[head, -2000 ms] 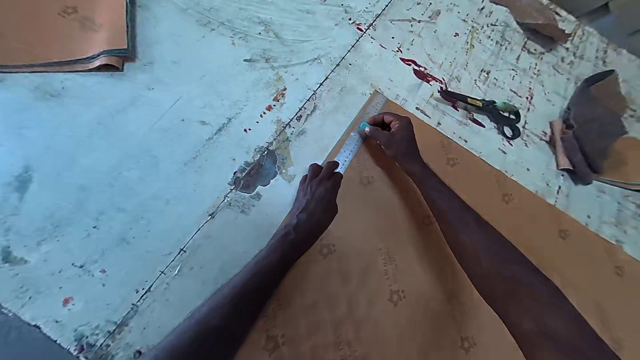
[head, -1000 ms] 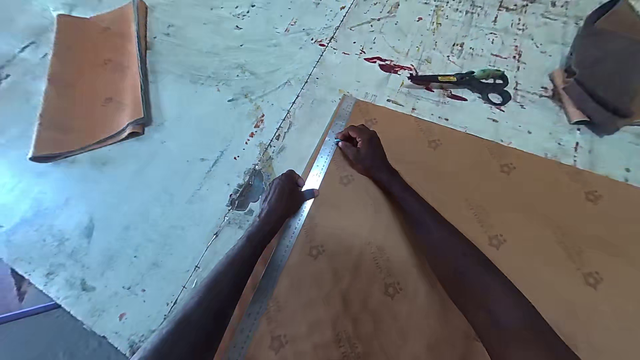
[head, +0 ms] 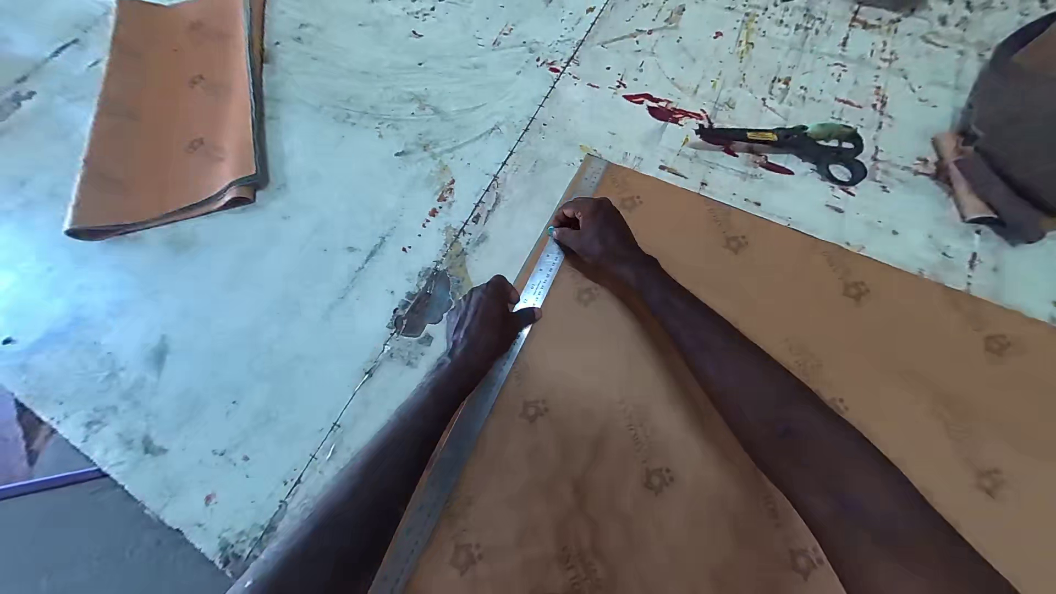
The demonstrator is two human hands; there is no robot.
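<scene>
A long metal ruler (head: 462, 450) lies along the left edge of a tan printed sheet (head: 701, 363), which looks like leather or a similar material. My left hand (head: 491, 322) presses on the ruler near its middle, thumb on its right side and fingers at its left. Farther up, my right hand (head: 598, 239) pinches a small teal-tipped object (head: 551, 232) against the ruler's side; most of that object is hidden by the fingers. A narrow strip of the sheet shows left of the ruler.
Black-handled scissors (head: 792, 144) lie beyond the sheet on the worn, paint-stained table (head: 330, 289). A folded tan piece (head: 169, 115) rests at the upper left, and a dark rolled piece (head: 1011, 140) at the upper right. The table's edge and the floor show at the lower left.
My right hand has come down the ruler from its upper end, nearer to my left hand than one second ago. The view has shifted.
</scene>
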